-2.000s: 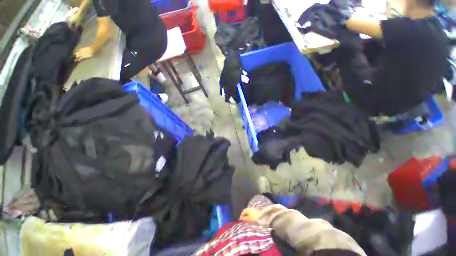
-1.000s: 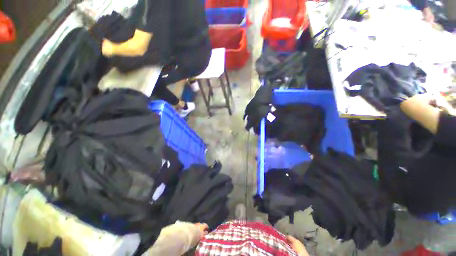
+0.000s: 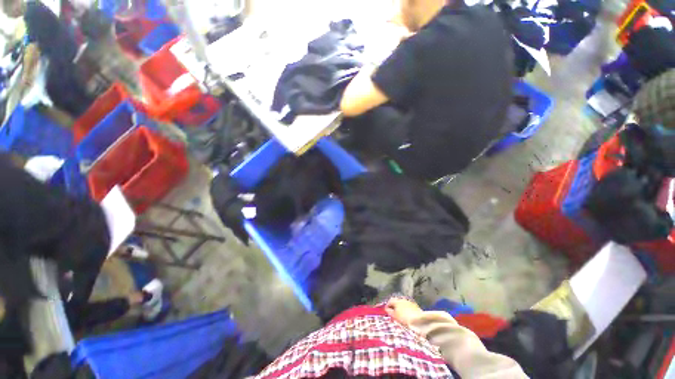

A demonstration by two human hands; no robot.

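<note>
My right hand [image 3: 403, 311], in a beige sleeve, is small and blurred at the right edge of the red checked apron [image 3: 355, 337]; whether it holds anything cannot be told. My left hand is out of the picture. Nearest in front, a heap of black fabric [image 3: 403, 222] hangs over the side of a blue crate [image 3: 277, 259] on the floor. More dark cloth lies inside the crate.
A person in black [image 3: 451, 89] sits at a white table [image 3: 244, 70] with dark cloth on it. Another person [image 3: 44, 244] is at left. Red crates [image 3: 140, 166] stand behind; a red crate [image 3: 548, 203] stands at right and a blue crate [image 3: 159, 340] at lower left.
The view has swung to the right. The large black bundle at left has gone out of view. My left hand, seen a second ago, has left the picture; my right hand shows more fully.
</note>
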